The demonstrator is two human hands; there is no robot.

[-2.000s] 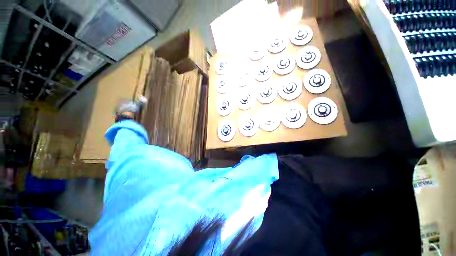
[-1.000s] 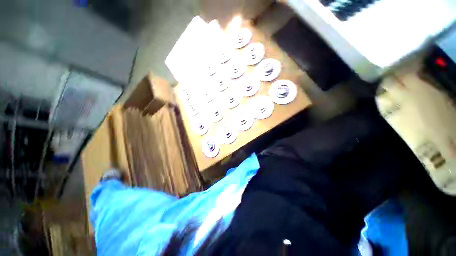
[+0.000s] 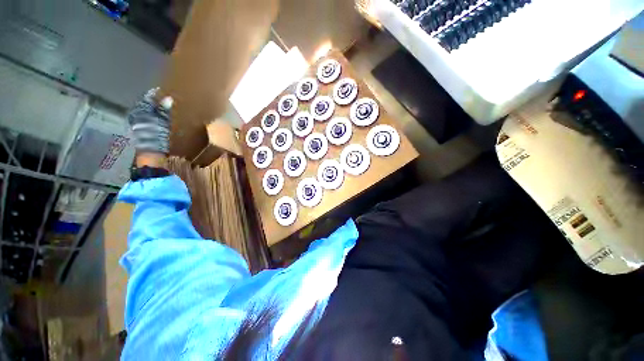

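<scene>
My left hand (image 3: 150, 127), in a grey knitted glove, grips the left edge of a large brown cardboard sheet (image 3: 212, 60) at upper left. The sheet is raised above the open carton of upright dividers (image 3: 215, 201); its top runs out of the picture. Finished assemblies, pale discs with dark ringed centres (image 3: 315, 145), stand in rows on a square cardboard layer (image 3: 402, 156) in the middle. My right hand is out of the picture; only a bit of blue sleeve shows at the lower right.
A white parts tray (image 3: 487, 92) with black rows is at upper right. Below it hangs a printed cardboard apron flap (image 3: 558, 190), beside a dark machine edge with a red light (image 3: 580, 94). A white paper sheet (image 3: 265, 81) lies behind the finished pieces. Metal racks stand far left.
My left hand has moved up from the carton and now holds a cardboard sheet raised. The view has turned, so the finished pieces and tray appear further left.
</scene>
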